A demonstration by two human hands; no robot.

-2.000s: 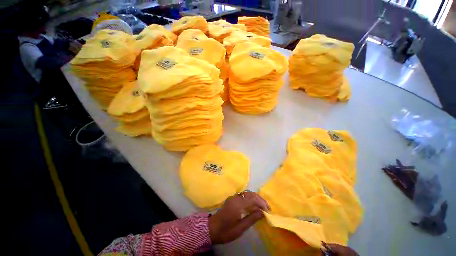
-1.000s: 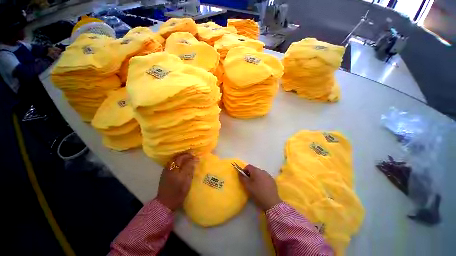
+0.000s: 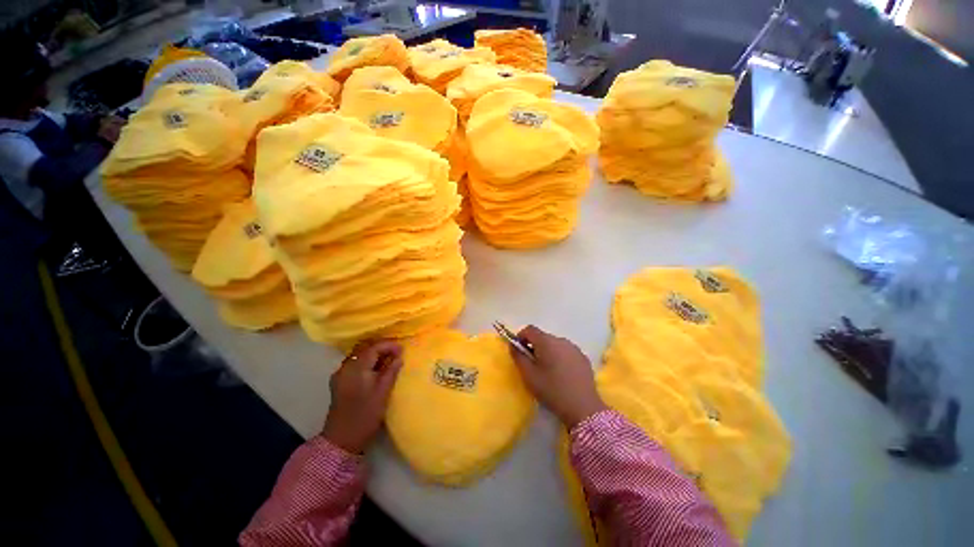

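Observation:
A yellow fabric piece (image 3: 459, 433) with a small dark-and-pale patch (image 3: 456, 375) lies flat in front of me. My left hand (image 3: 361, 393) is at its upper left edge, fingers curled on the cloth; whether it pinches the edge is hard to tell. My right hand (image 3: 558, 374) is at its upper right edge and holds small silver snips (image 3: 514, 340), tips pointing up and left. More yellow pieces (image 3: 684, 374) overlap on the table to the right, partly behind my right sleeve.
A tall leaning yellow stack (image 3: 363, 246) stands just beyond my left hand. More stacks (image 3: 529, 176) stand behind it. Clear plastic (image 3: 876, 251) and dark brown parts (image 3: 858, 356) lie at right on the white table (image 3: 790, 230). A person's sleeve shows at far left.
The snips and my right hand have left the overlapping pieces at right and moved to the single piece. My left hand has moved to its left edge. Since the last earlier frame, both hands have barely moved.

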